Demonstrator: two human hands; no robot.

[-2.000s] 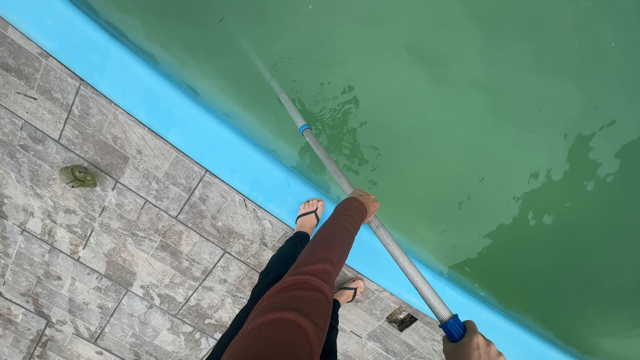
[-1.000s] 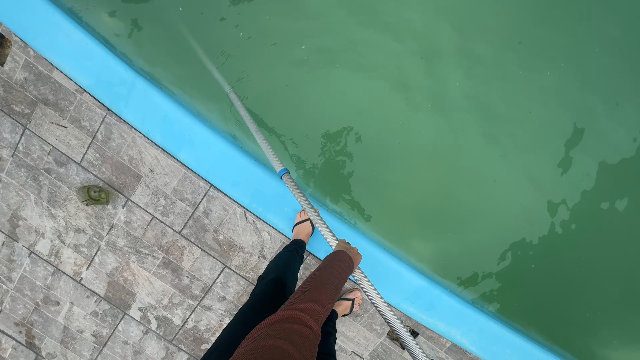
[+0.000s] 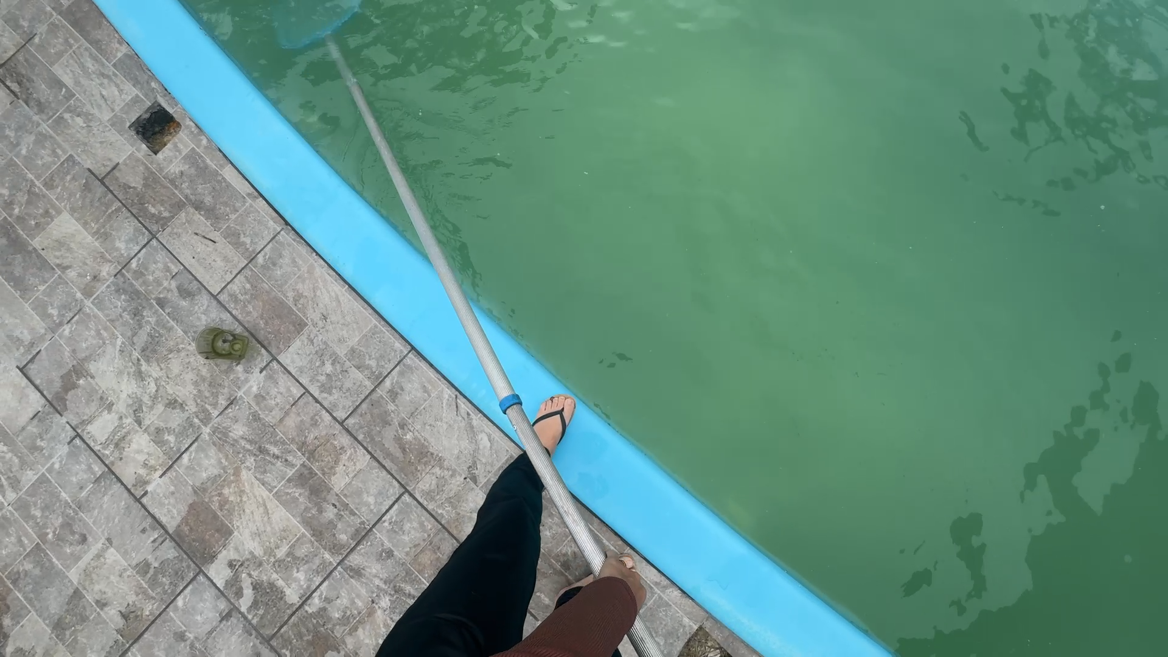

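Note:
My left hand (image 3: 623, 577), at the end of a brown sleeve, is closed around a grey telescopic pole (image 3: 415, 212) low in the view. A blue locking collar (image 3: 510, 402) sits on the pole above the hand. The pole slants up and left across the blue pool edge to a blue skimmer net (image 3: 315, 20), which lies in the green water (image 3: 776, 274) and is partly cut off by the top of the frame. The pole's lower end runs out at the bottom. My right hand is out of view.
My foot in a black flip-flop (image 3: 553, 423) stands on the blue pool rim (image 3: 319, 196); the other is mostly hidden. Grey stone tiles (image 3: 301, 474) lie left, with a greenish glass container (image 3: 222, 344) and a dark square opening (image 3: 155, 127). Another opening (image 3: 703, 643) is near the bottom.
The net has come into view at the top left as the pole came back toward me. My right hand, seen on the pole's blue end two seconds ago, has left the view.

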